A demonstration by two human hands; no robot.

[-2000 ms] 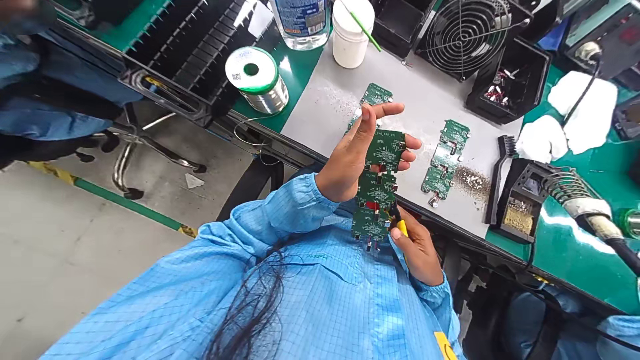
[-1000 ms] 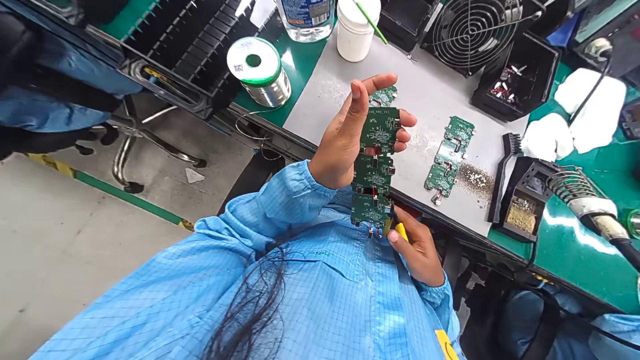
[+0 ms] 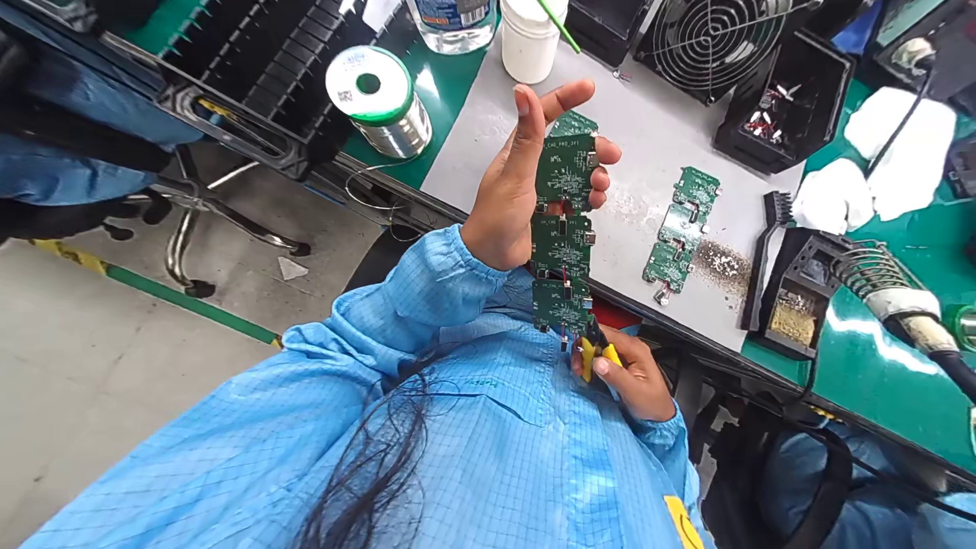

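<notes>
My left hand (image 3: 512, 179) holds a strip of green printed circuit boards (image 3: 562, 248) upright, its fingers behind the upper board and the thumb raised. My right hand (image 3: 637, 377) grips yellow-handled cutting pliers (image 3: 598, 357) at the strip's lower right corner; their dark jaws are by the lowest board, where small wires and a part hang. Whether the jaws touch a wire cannot be told. On the grey mat lies another strip of green circuit boards (image 3: 681, 229), to the right of my hands. Part of one more board (image 3: 573, 123) shows behind my left fingers.
A solder wire spool (image 3: 389, 114), a white jar (image 3: 528, 46) and a clear bottle (image 3: 457, 34) stand at the back. A fan (image 3: 713, 38) and a black parts bin (image 3: 785, 107) are behind the mat. Rightward are a black brush (image 3: 762, 259), sponge holder (image 3: 797, 305) and soldering iron (image 3: 900, 301).
The board strip in my left hand has shifted slightly left and turned more upright. My right hand stays near its lower end with the pliers.
</notes>
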